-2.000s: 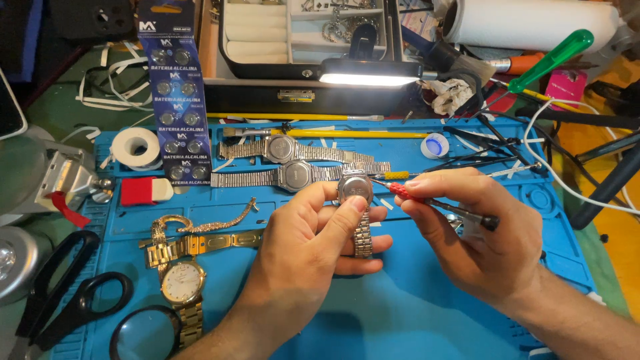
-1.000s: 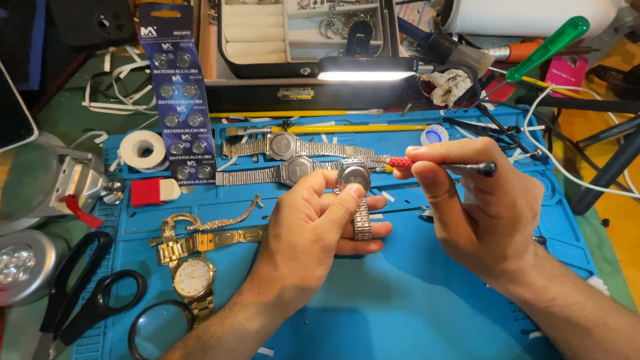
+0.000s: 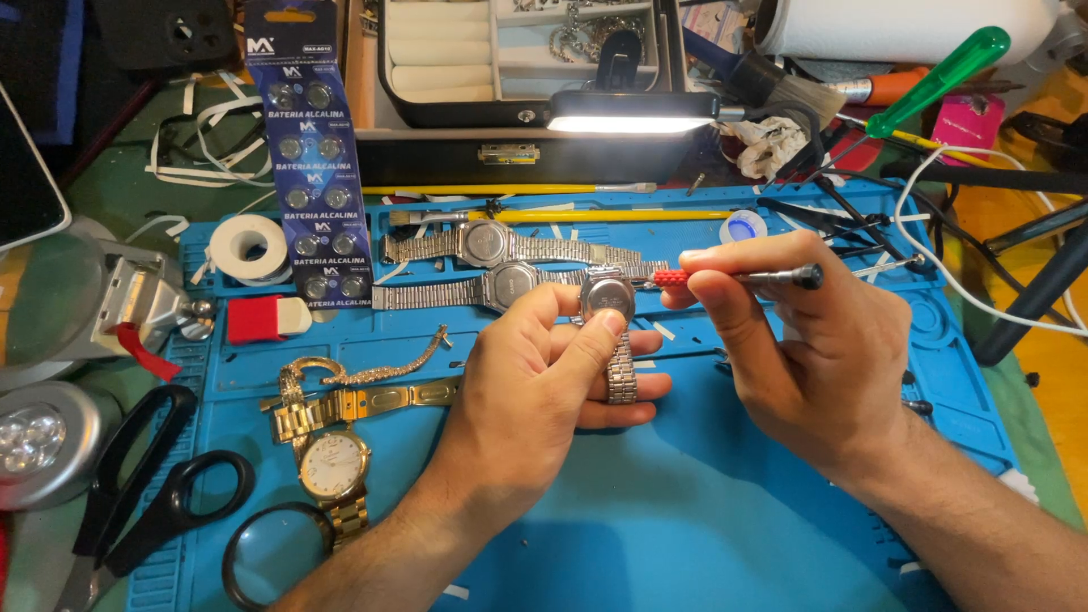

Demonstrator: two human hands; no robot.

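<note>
My left hand (image 3: 544, 382) holds a silver wristwatch (image 3: 608, 299) with its metal case back up, the thumb on its lower edge and the bracelet hanging over the fingers. Between thumb and fingers of my right hand (image 3: 790, 340) is a precision screwdriver (image 3: 731, 278) with a red knurled grip. It points left at the watch's upper right side; whether the tip touches the case cannot be told. Behind lie two more silver watches, one (image 3: 484, 245) above the other (image 3: 512, 286), both face down. A gold watch (image 3: 334, 465) lies face up at the left.
On the blue silicone mat (image 3: 680, 527) lie a magnifying lens (image 3: 279, 552), black scissors (image 3: 170, 493) and a white tape roll (image 3: 250, 248). A button-cell blister card (image 3: 313, 161) stands behind. A lit lamp (image 3: 633, 115) crosses the black jewelry box (image 3: 425, 157). Right are black stand legs (image 3: 1033, 293) and a white cable (image 3: 914, 183).
Two seconds ago the screwdriver was angled down at the watch; since then my right hand has drawn slightly away and levelled it. My left hand keeps its hold on the watch.
</note>
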